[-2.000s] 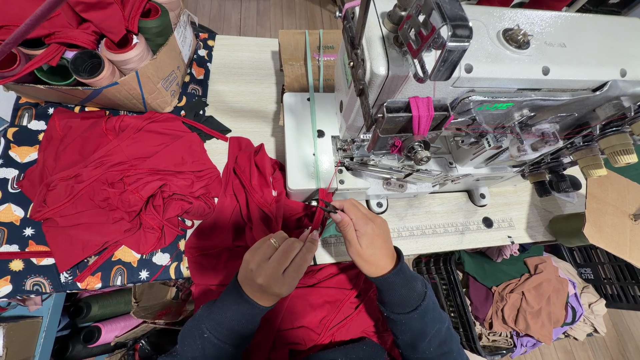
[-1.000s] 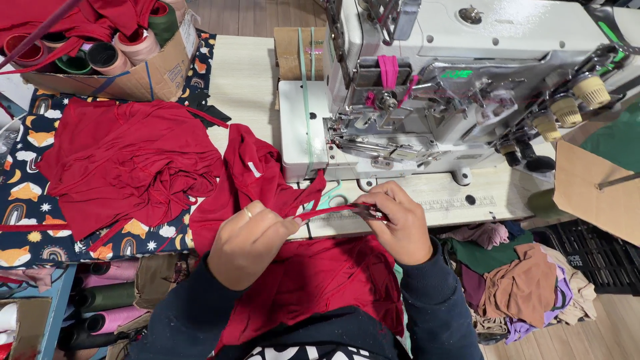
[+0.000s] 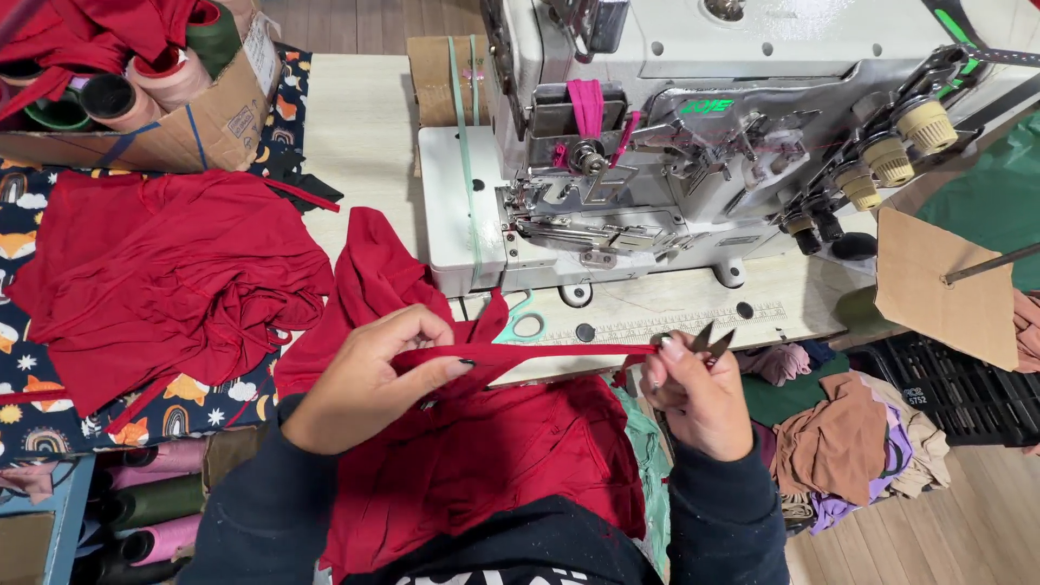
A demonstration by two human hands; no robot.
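Note:
A narrow red fabric strip (image 3: 561,351) is stretched level between my two hands, in front of a white industrial sewing machine (image 3: 463,187). My left hand (image 3: 382,378) pinches its left part between thumb and fingers. My right hand (image 3: 703,398) grips the right end at the fingertips and also holds small dark snips (image 3: 713,341), whose blades point up and away. Red fabric (image 3: 504,455) from the same area drapes over my lap and up onto the table by the machine bed. Turquoise-handled scissors (image 3: 528,325) lie behind the strip, partly covered.
A pile of red garments (image 3: 179,276) lies on printed fabric at the left. Behind it stands a cardboard box (image 3: 203,130) of thread cones. Cloth pieces (image 3: 829,439) fill a black crate (image 3: 951,398) at the lower right. A cardboard piece (image 3: 942,284) sits on a metal rod.
Two seconds ago my hands were close together at the machine bed's front corner. They have moved apart, with the strip now stretched between them. The view has shifted somewhat.

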